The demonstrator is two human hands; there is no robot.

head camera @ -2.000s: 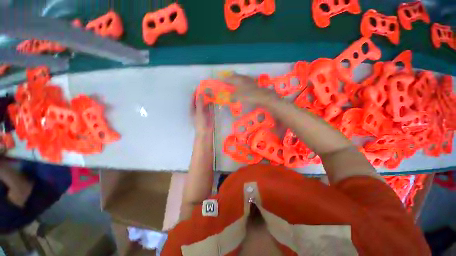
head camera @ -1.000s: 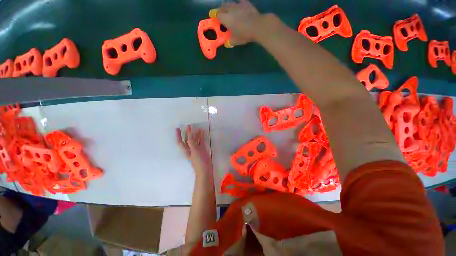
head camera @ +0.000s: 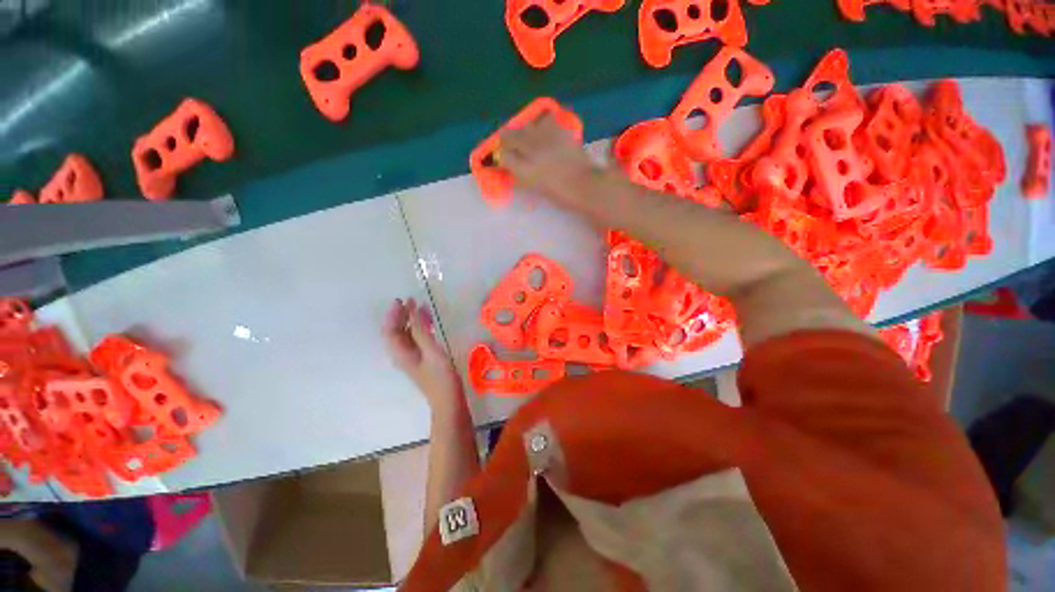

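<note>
My right hand (head camera: 535,156) is over an orange controller shell (head camera: 495,183) at the inner edge of the green belt and grips it from above; the hand hides the shell's middle. My left hand (head camera: 419,342) is empty above the white worktable (head camera: 312,301), near its seam, with fingers apart. A few loose shells (head camera: 526,295) lie right of my left hand. A large overlapping pile of shells (head camera: 839,162) lies to the right, partly behind my right forearm. A smaller pile (head camera: 87,405) lies at the far left.
The green conveyor belt (head camera: 266,127) carries spaced shells (head camera: 359,58) across the top. A grey guide bar (head camera: 116,226) projects over its edge at left. An open carton (head camera: 318,526) is below the table. Part of another person (head camera: 69,544) shows at lower left.
My right hand has gone from a shell out on the belt to one at the belt's near edge. My left hand stays empty over the table. The view has turned and shifted.
</note>
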